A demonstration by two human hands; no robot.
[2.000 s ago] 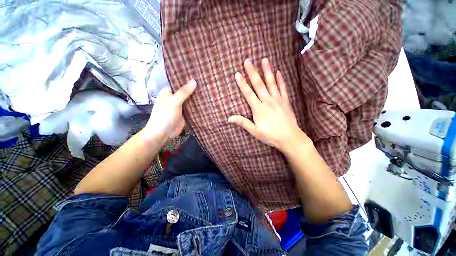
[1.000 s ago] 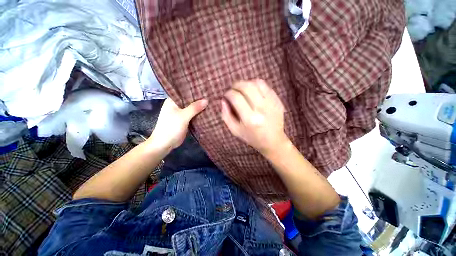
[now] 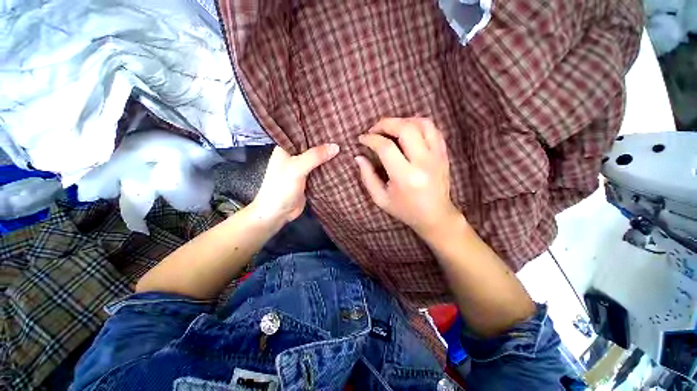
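Note:
The red-brown checked garment (image 3: 367,84) spreads over the white table and hangs towards my lap, its right part bunched in folds. My left hand (image 3: 294,179) grips the garment's left edge, thumb on top and fingers hidden beneath the cloth. My right hand (image 3: 413,172) lies on the garment's middle with bent fingers, thumb and fingertips a little apart. I cannot tell if it pinches the cloth. A small white patch (image 3: 466,17) shows among the folds at the top.
A crumpled white padded heap (image 3: 69,84) lies at upper left, a tan and black plaid pile (image 3: 69,282) at lower left. The white sewing machine (image 3: 665,172) stands at right on the white table (image 3: 649,92). Red and blue pieces show below the garment.
My right hand was flat with spread fingers; its fingers are now bent. My left hand's hold stays on the edge, a fold now rising above it. The view has shifted slightly.

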